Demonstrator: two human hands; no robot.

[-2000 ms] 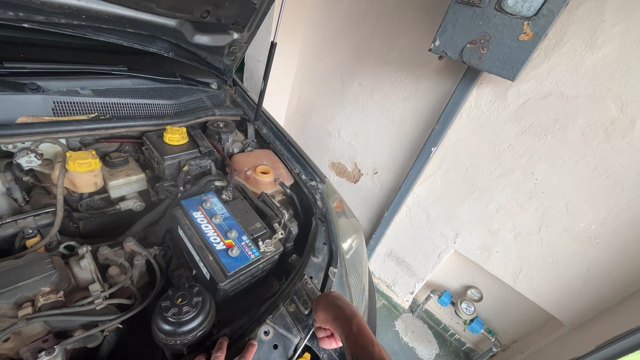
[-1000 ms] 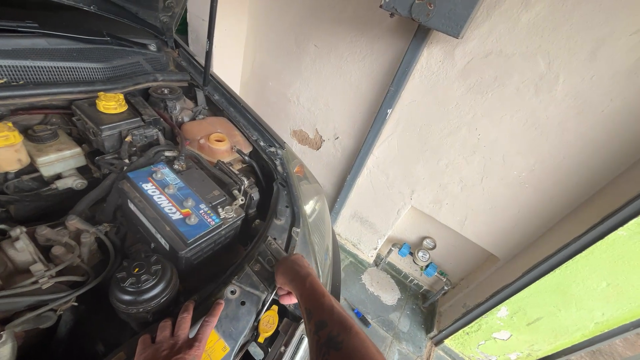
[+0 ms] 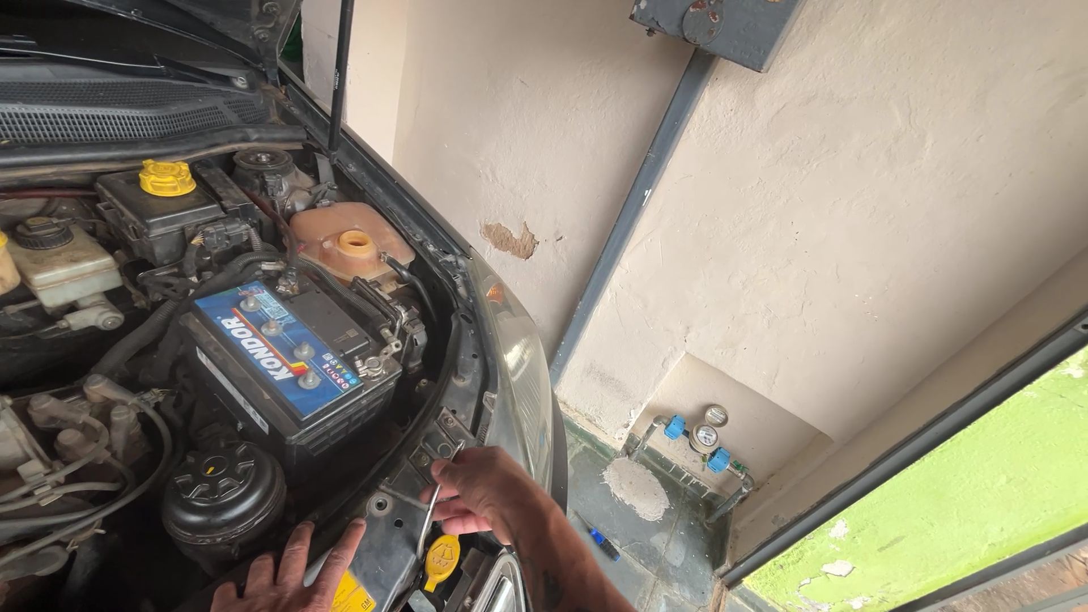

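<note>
My right hand (image 3: 476, 493) grips a thin metal rod (image 3: 430, 508), seemingly a wrench or the hood prop, at the car's front crossmember (image 3: 387, 501), close behind the headlight (image 3: 518, 365). Spread flat on the same crossmember, my left hand (image 3: 293, 574) holds nothing. A yellow washer-fluid cap (image 3: 441, 561) lies just below my right fingers. Behind the hands sits a blue-topped Kondor car battery (image 3: 276, 348), with a round black canister (image 3: 223, 493) to its lower left. The orange coolant tank (image 3: 348, 238) has an uncovered neck. My right palm hides part of the rod.
A hood strut (image 3: 341, 76) rises at the back beside the raised hood (image 3: 204, 25). Right of the car stand a plaster wall (image 3: 807, 212), a grey pipe (image 3: 633, 212) and a water meter (image 3: 705, 437) with blue fittings. A blue-and-black object (image 3: 604, 544) lies on the floor.
The left hand shows more fully than two seconds ago, its fingers spread on the crossmember. The right hand stays at the front edge with the rod. The view has shifted.
</note>
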